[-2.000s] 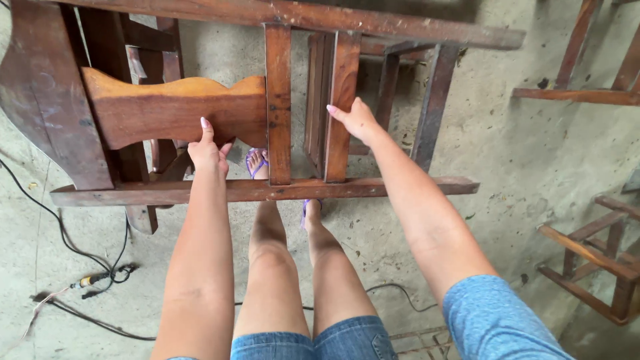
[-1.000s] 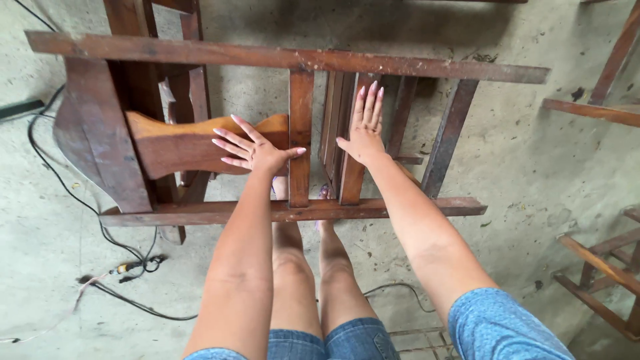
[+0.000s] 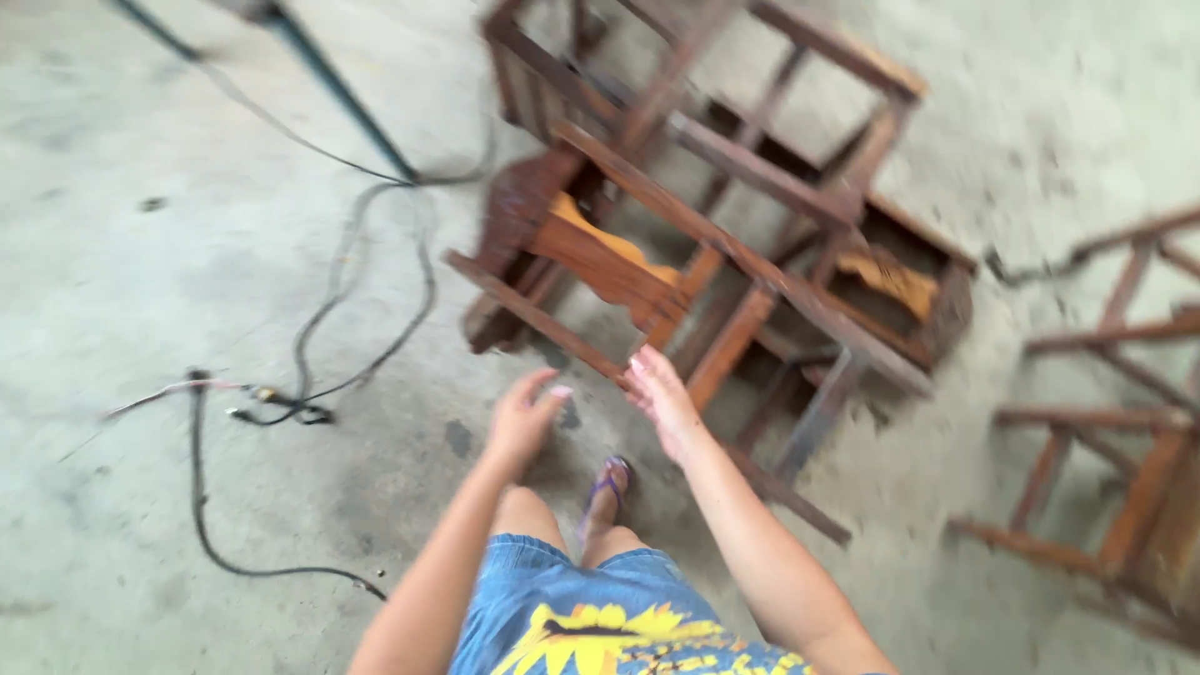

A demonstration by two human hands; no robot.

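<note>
A dark brown wooden chair frame (image 3: 717, 361) lies tilted in front of me, with a scalloped, lighter-edged wooden panel (image 3: 609, 262) between its rails. My left hand (image 3: 527, 417) is off the wood, below the near rail, fingers apart and holding nothing. My right hand (image 3: 664, 398) is at the near rail (image 3: 539, 319), fingers apart; whether it touches the wood cannot be told. The view is blurred.
More wooden furniture frames (image 3: 778, 178) lie just beyond. At the right are other wooden frames (image 3: 1148, 487). Black cables (image 3: 305, 352) run over the concrete floor (image 3: 112, 281) at left, near a green metal leg (image 3: 342, 94). My sandalled foot (image 3: 607, 487) is below the frame.
Both hands were on the chair frame's panel and crosspieces; my left hand is now away from it and my right is at the near rail. The view has turned and widened.
</note>
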